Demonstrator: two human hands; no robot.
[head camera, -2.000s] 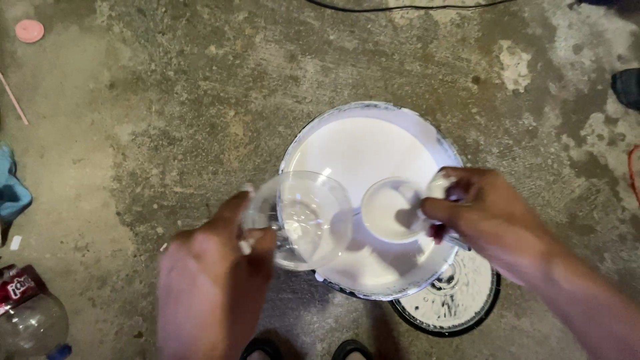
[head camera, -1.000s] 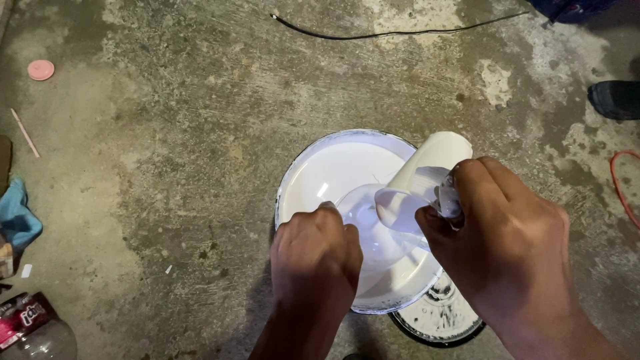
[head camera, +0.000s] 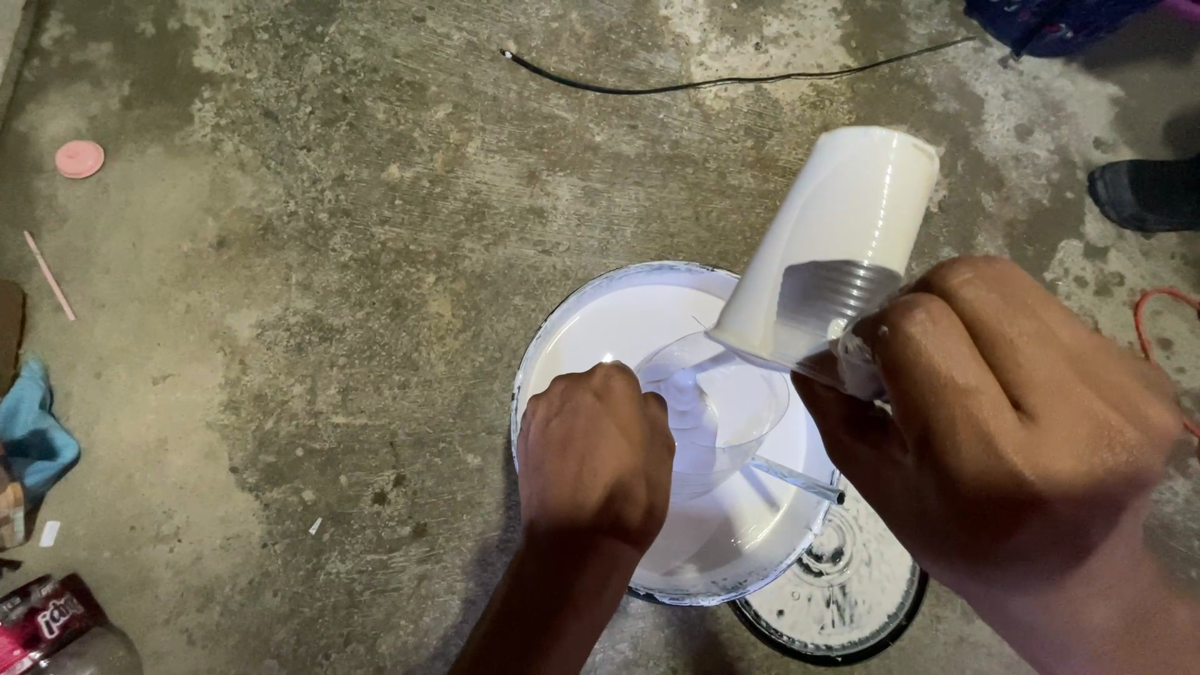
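A round bucket (head camera: 553, 356) holds white liquid that looks like paint. Over it, my left hand (head camera: 595, 455) grips the rim side of a clear plastic bowl or container (head camera: 741, 441), with some white liquid inside. My right hand (head camera: 994, 412) holds a plastic cup (head camera: 844, 206) coated in white, tipped with its mouth down and left over the clear container. A stick or tube (head camera: 802, 480) smeared with white lies across the bucket's right side. A paint-smeared round lid (head camera: 834, 591) is on the floor, partly under the bucket's edge.
On the concrete floor lie a black cable (head camera: 656, 89), a pink disc (head camera: 80, 159), a pink stick (head camera: 49, 275), a blue cloth (head camera: 37, 431) and a plastic bottle (head camera: 66, 628). At the right are a dark shoe (head camera: 1144, 194) and a red cord (head camera: 1144, 319).
The cup in my right hand has gone from mouth up to tipped over the clear container, its base now raised higher. My left hand still holds the container above the bucket.
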